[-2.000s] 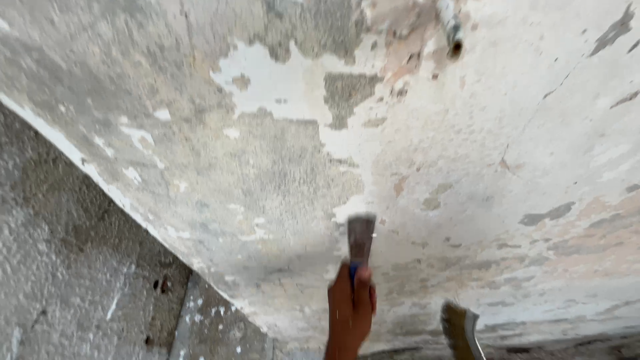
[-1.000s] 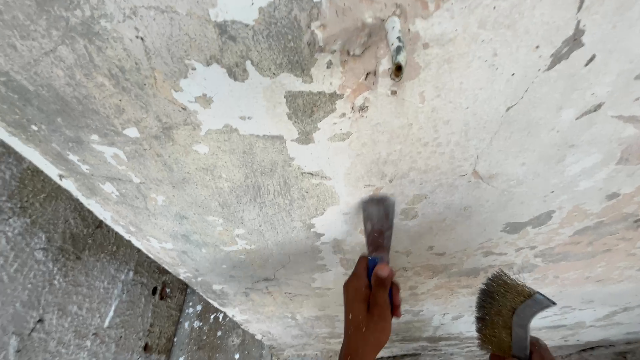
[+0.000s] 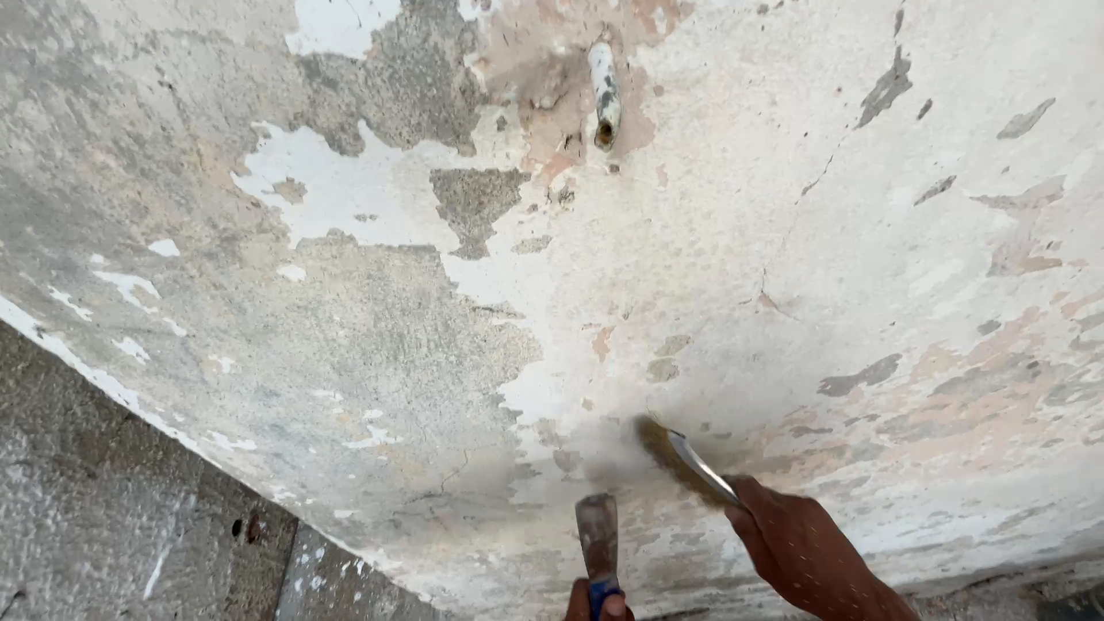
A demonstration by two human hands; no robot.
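My left hand [image 3: 599,602], cut off by the bottom edge of the view, grips the blue handle of a scraper [image 3: 598,535] whose flat metal blade points up. To its right, my right hand [image 3: 798,543] is closed around a brush [image 3: 686,461] with brownish bristles and a pale, shiny frame. The bristles lie against or very close to the wall [image 3: 604,285] and are blurred. White paint peels from the wall in patches, baring grey and pinkish plaster. Small specks show over my right wrist.
A short paint-spotted pipe stub [image 3: 605,95] sticks out of the wall at the upper middle. Rough grey concrete [image 3: 112,483] with white spatters borders the wall at lower left. Thin cracks run down the wall's right part.
The brush in my right hand has come from the lower right up and left onto the wall. My left hand with the scraper has dropped toward the bottom edge.
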